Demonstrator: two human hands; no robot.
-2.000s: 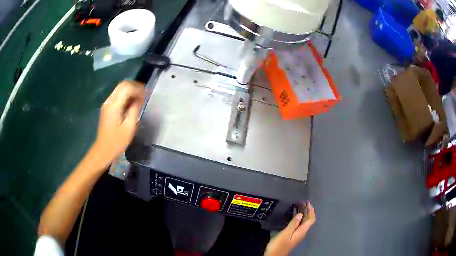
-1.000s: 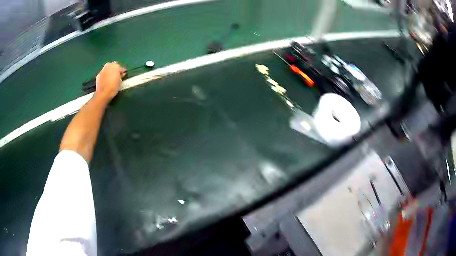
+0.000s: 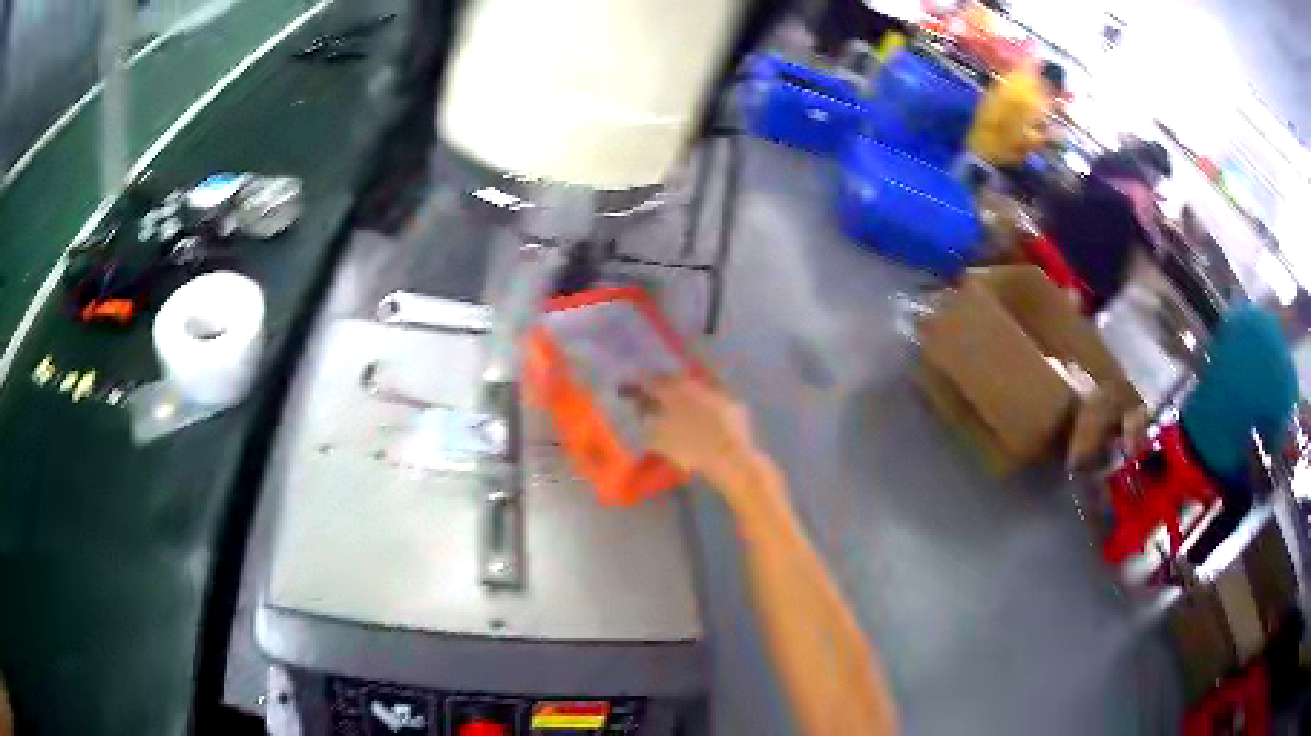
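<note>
My right hand (image 3: 697, 424) reaches into the open orange parts box (image 3: 582, 439), fingertips down at its pale inside. Blur hides whether the fingers hold anything. The box stands on the right of the machine base plate (image 3: 360, 539), beside the slotted fixture (image 3: 502, 539). The blurred welding horn (image 3: 511, 324) is above the fixture's far end. No black-handled workpiece can be made out on the fixture. My left hand is out of the picture; only a tiny skin-coloured patch shows at the lower left edge.
The cream welder head (image 3: 590, 94) overhangs the plate's back. A wrench (image 3: 431, 311) and hex key (image 3: 396, 385) lie at the back left. A white roll (image 3: 210, 338) stands on the green bench. Right are a carton (image 3: 992, 367), blue bins (image 3: 906, 201) and seated people.
The view has swung from the green belt back to the welder. My left hand, earlier at the belt's edge with a black-handled workpiece, has left the picture. My right hand has come into the orange box.
</note>
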